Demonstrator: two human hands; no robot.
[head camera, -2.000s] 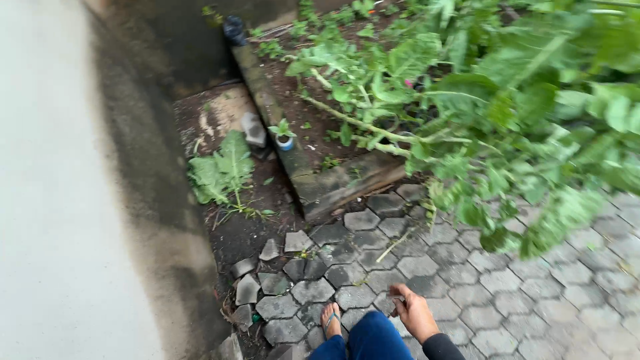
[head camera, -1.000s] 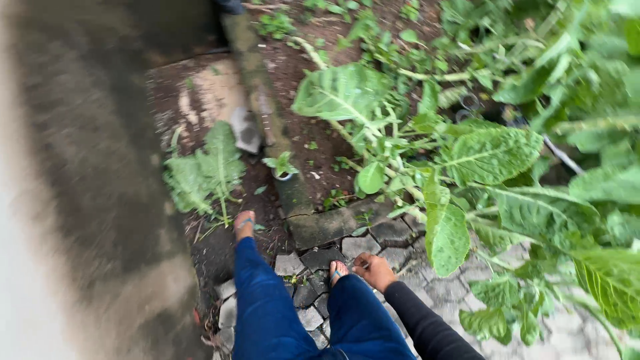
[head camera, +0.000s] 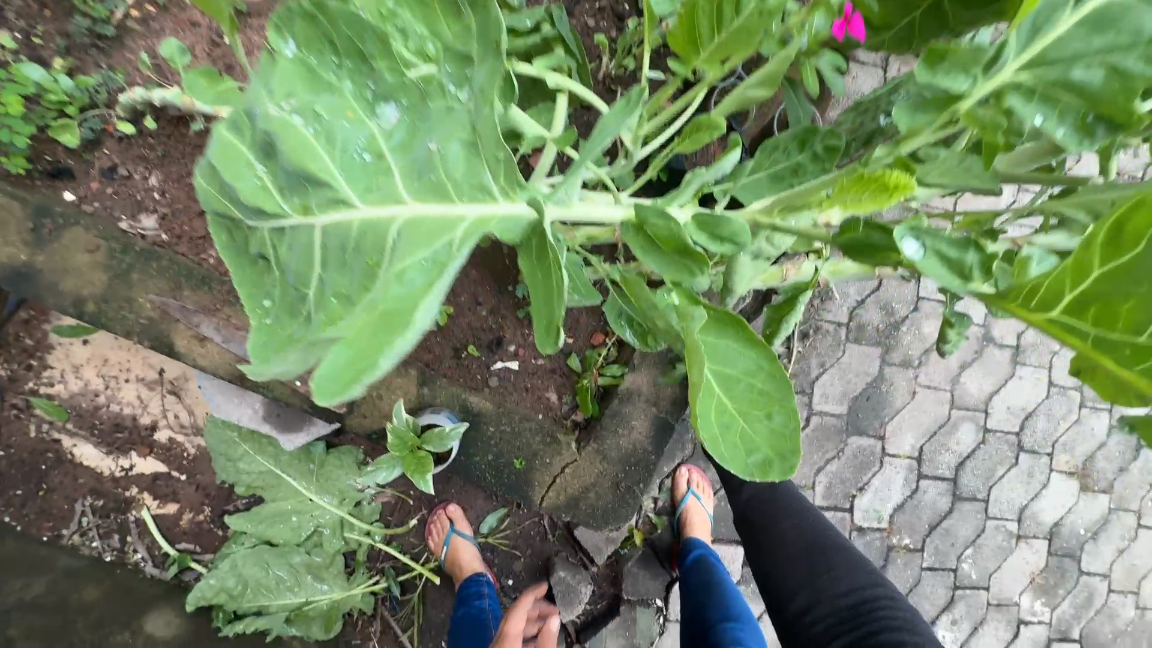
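Observation:
My left hand (head camera: 528, 621) shows at the bottom edge beside my left foot, fingers loosely apart and nothing visible in them. My right arm, in a black sleeve (head camera: 810, 567), reaches up to a broad green leaf (head camera: 742, 396); the hand is hidden behind the foliage, so its hold cannot be told. A large leafy plant stretches across the upper view, with a big veined leaf (head camera: 360, 207) at the left and a pale thick stem (head camera: 594, 212). Cut or fallen leaves (head camera: 288, 504) lie on the soil at the lower left. A small plant (head camera: 417, 445) stands in a pale container.
A mossy concrete curb (head camera: 504, 459) borders the soil bed (head camera: 477, 333). Broken paving pieces (head camera: 571, 585) lie between my sandalled feet. Interlocking grey pavers (head camera: 954, 504) cover the ground at the right. A flat stone piece (head camera: 261, 409) rests by the curb.
The view has moved closer to the plant and turned. My right hand, seen near my knee before, is now behind foliage. My left hand has come into view at the bottom.

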